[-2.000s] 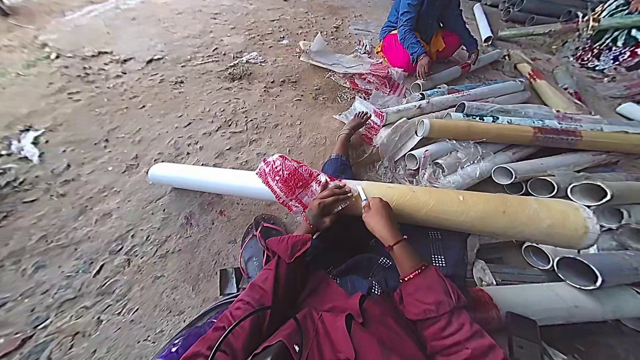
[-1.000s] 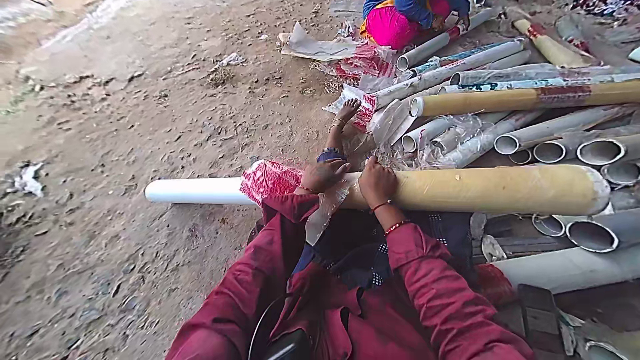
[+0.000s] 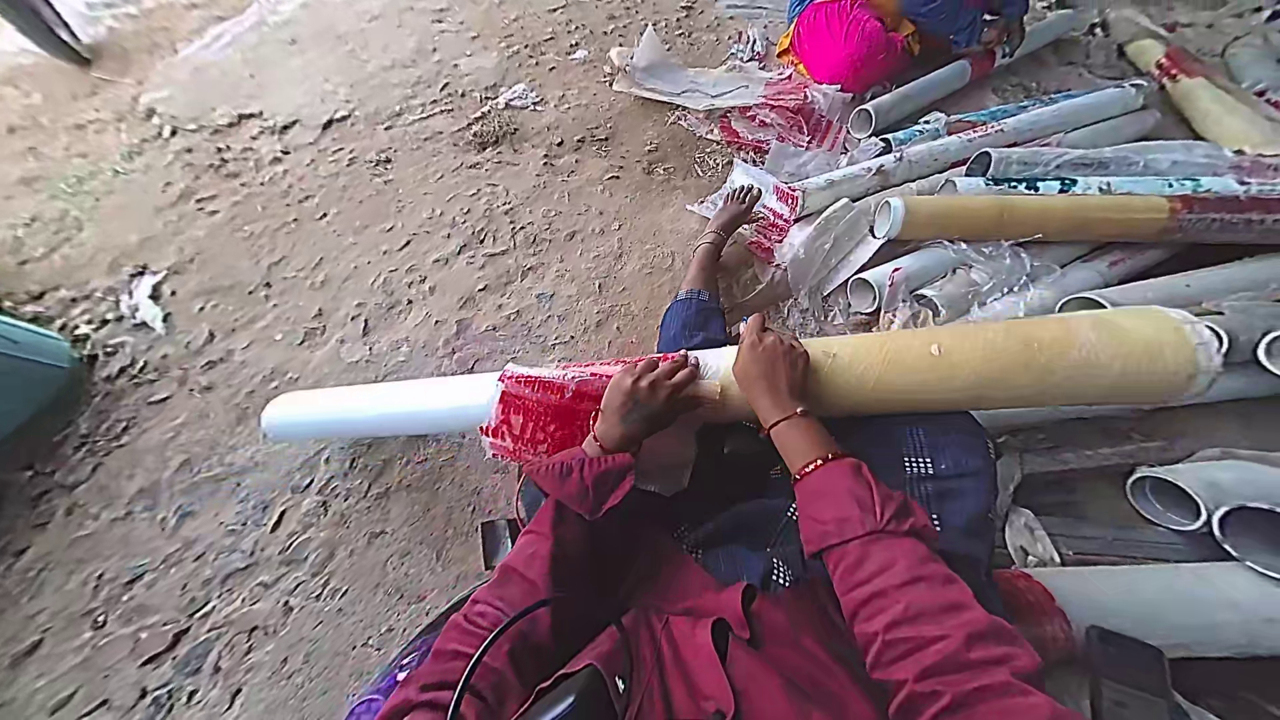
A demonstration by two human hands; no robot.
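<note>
Across my lap lies a long pipe, its left part bare white (image 3: pixel 380 408) and its right part under a yellowish wrapping (image 3: pixel 1000 362). A red-and-white printed plastic wrapper (image 3: pixel 540 410) is bunched around the pipe just left of my hands. My left hand (image 3: pixel 650 400) rests over the pipe at the wrapper's right edge, fingers bent on the wrapping. My right hand (image 3: pixel 772 370) is closed on the wrapping's left end, a small light thing showing at its fingertips. A loose translucent flap (image 3: pixel 668 455) hangs below my left hand.
Several pipes, some in plastic, lie to the right, among them a yellow-wrapped one (image 3: pixel 1040 218). A person in pink and blue (image 3: pixel 855 45) sits at the top beside a pipe. Torn plastic (image 3: pixel 690 80) lies on the dirt ground. A bluish-green object (image 3: pixel 30 375) stands at the left edge.
Two seconds ago my right hand held a small white thing above the pipe; now it is closed at the wrapping's edge. More white pipe shows between my hands. The view has tilted down.
</note>
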